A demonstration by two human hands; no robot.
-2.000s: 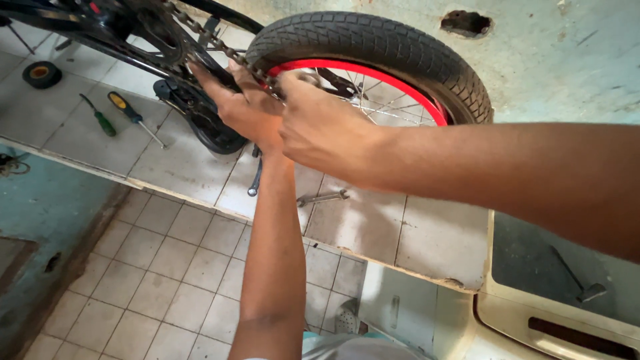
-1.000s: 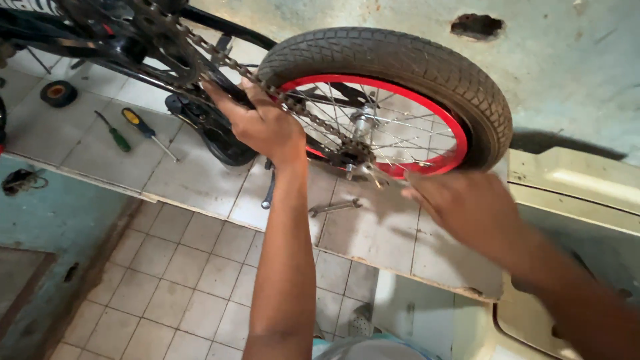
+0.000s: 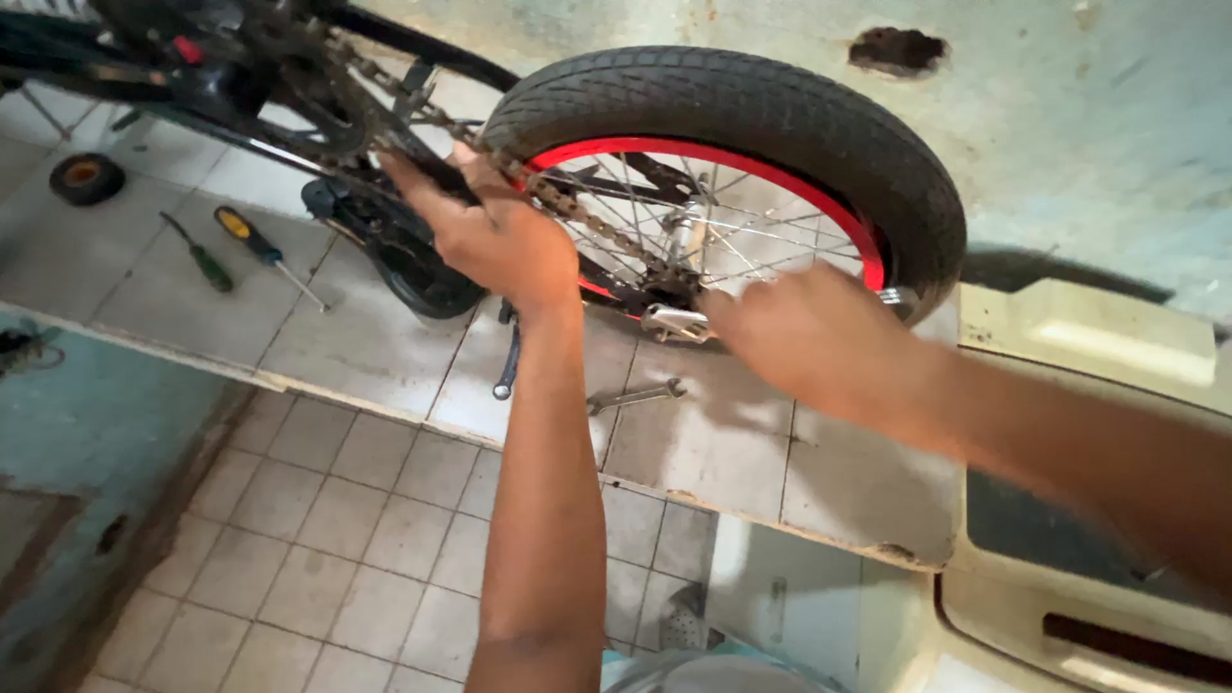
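Observation:
A bicycle lies on its side, its wheel with a red rim and black tire (image 3: 751, 91) at the centre. My left hand (image 3: 505, 231) grips the black frame tube (image 3: 414, 144) beside the bicycle chain (image 3: 587, 217). My right hand (image 3: 804, 332) is at the wheel's hub, its fingers closed on a silver adjustable wrench (image 3: 677, 324) whose head is by the axle; the handle is mostly hidden by the hand. An open-end wrench (image 3: 637, 396) lies on the tiles below the hub, and a darker wrench (image 3: 507, 366) is partly behind my left forearm.
On the tiled counter (image 3: 375, 337) at left lie a yellow-and-black screwdriver (image 3: 252, 241), a green-handled screwdriver (image 3: 209, 267) and a small black wheel (image 3: 87, 179). A cream appliance (image 3: 1088, 332) adjoins the counter's right end. The stained wall with a hole (image 3: 897, 50) rises behind the tire.
My right hand has gone from the chain near my left hand to the rear hub, where a silver wrench now shows. My left hand has stayed at the frame.

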